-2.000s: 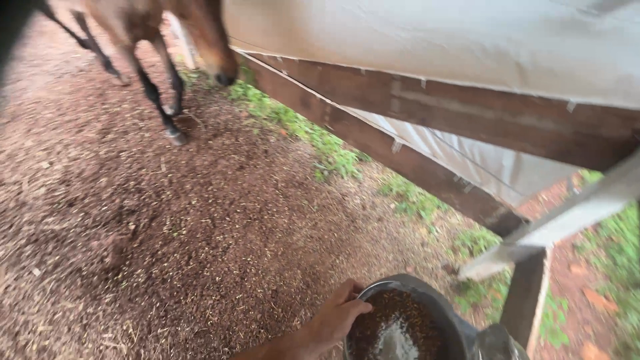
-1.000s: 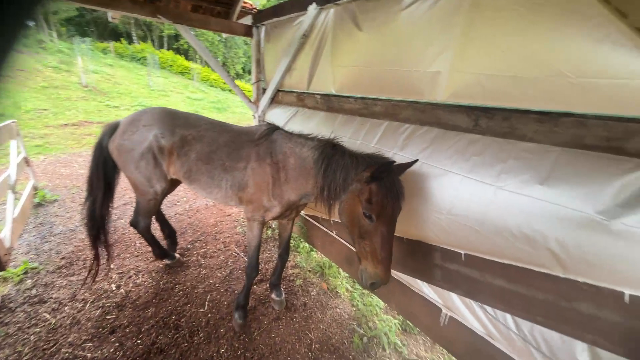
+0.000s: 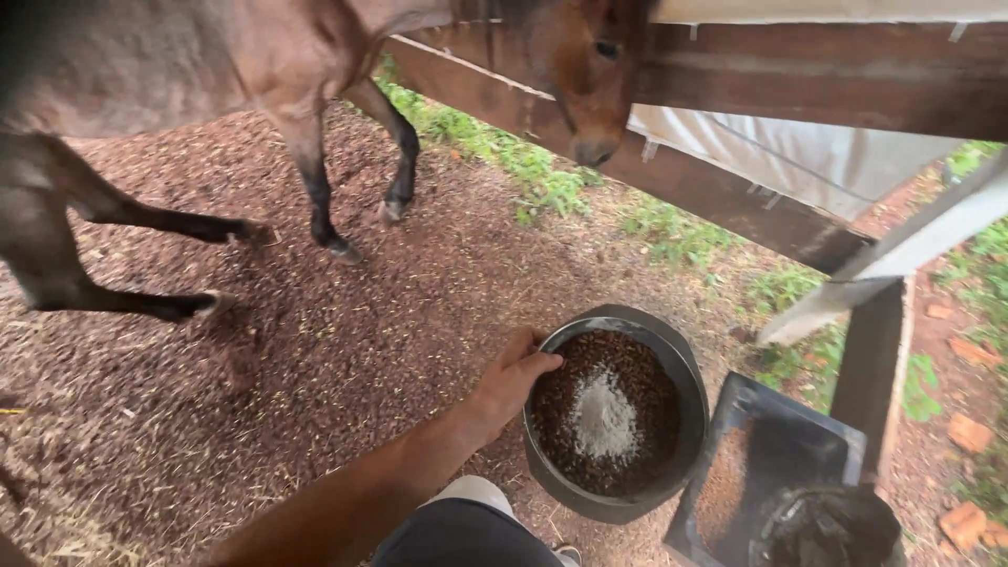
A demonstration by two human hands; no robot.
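My left hand (image 3: 512,382) grips the left rim of a round dark bucket (image 3: 693,394), thumb over the edge. Brown pelleted feed (image 3: 567,457) fills much of the bucket, with a heap of pale powder (image 3: 602,417) on top. A brown horse (image 3: 291,63) with black lower legs stands at the upper left, its lowered head beyond the bucket, near the fence boards. The bucket is beside a black rectangular trough (image 3: 787,441) that holds some reddish-brown grains. My right hand is not in view.
Wooden fence boards (image 3: 811,79) with pale sheeting (image 3: 803,153) run across the upper right. A slanted pale post (image 3: 890,260) meets them at the corner. A dark container (image 3: 835,528) is at the trough's lower end. Green weeds (image 3: 543,169) grow along the fence; broken bricks (image 3: 969,433) lie beyond it.
The view has swung down from the horse to the bucket. The horse has come nearer along the fence since the earlier frames. My left hand holds the bucket rim, as two seconds ago.
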